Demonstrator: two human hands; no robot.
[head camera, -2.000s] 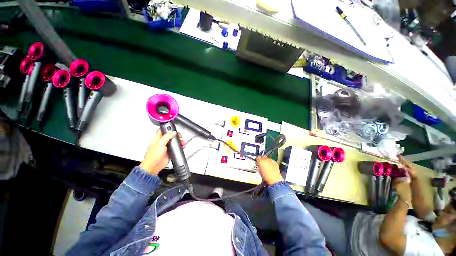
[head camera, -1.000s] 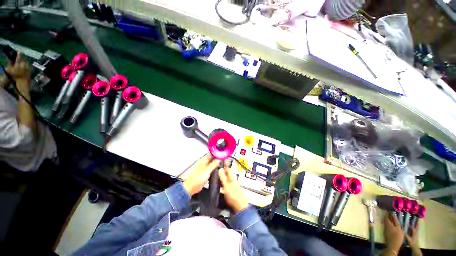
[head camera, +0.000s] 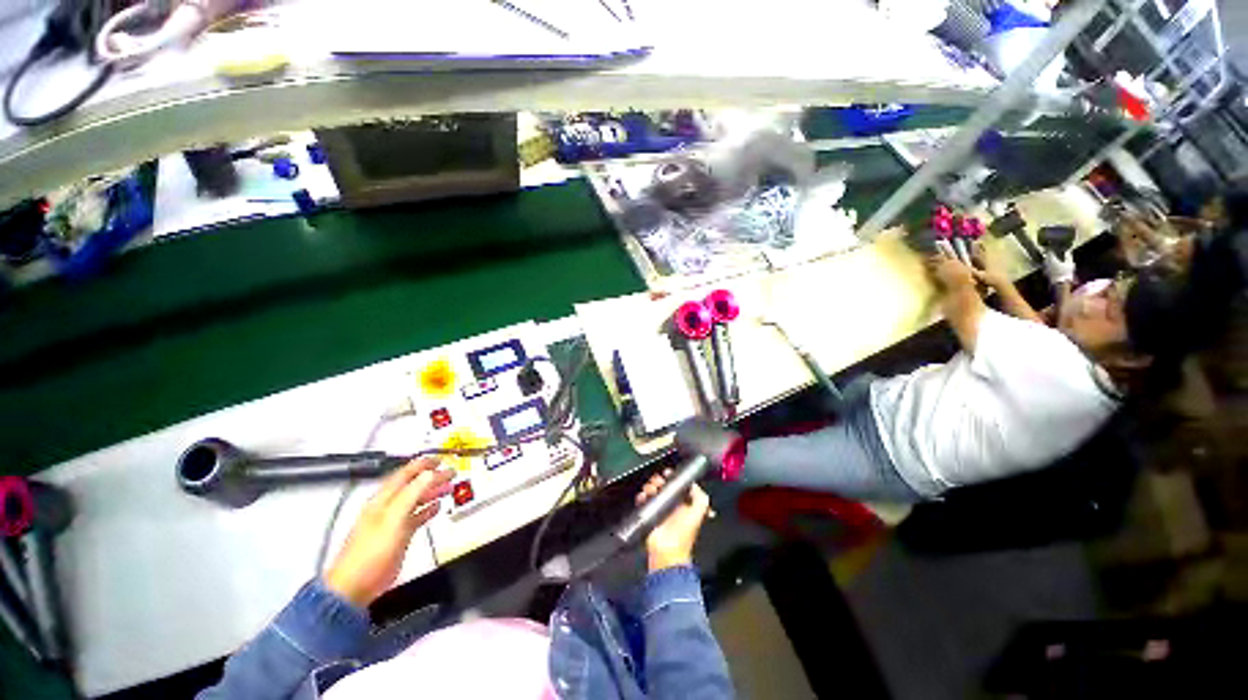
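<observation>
My right hand (head camera: 678, 520) grips a grey hair dryer (head camera: 663, 503) by its handle, below the bench's front edge. The dryer's head points up and right, with its magenta ring at the far side. My left hand (head camera: 389, 531) is over the white board, fingers extended, its fingertips by the cord end of a second dryer (head camera: 294, 469). That dryer lies on the board, its dark ring to the left. The test panel (head camera: 479, 410), with two displays, yellow discs and red switches, lies between my hands. Whether my left fingertips touch the dryer or cord is unclear.
Two dryers (head camera: 708, 358) lie beside a white boxed instrument (head camera: 653, 383) right of the panel. More dryers (head camera: 30, 574) are at the far left. A seated person (head camera: 958, 410) works at the right. A shelf (head camera: 548, 93) runs above the green bench.
The view has swung right. My right hand has moved right and down with the dryer, now tilted. My left hand has come away from it, toward the lying dryer's cord end.
</observation>
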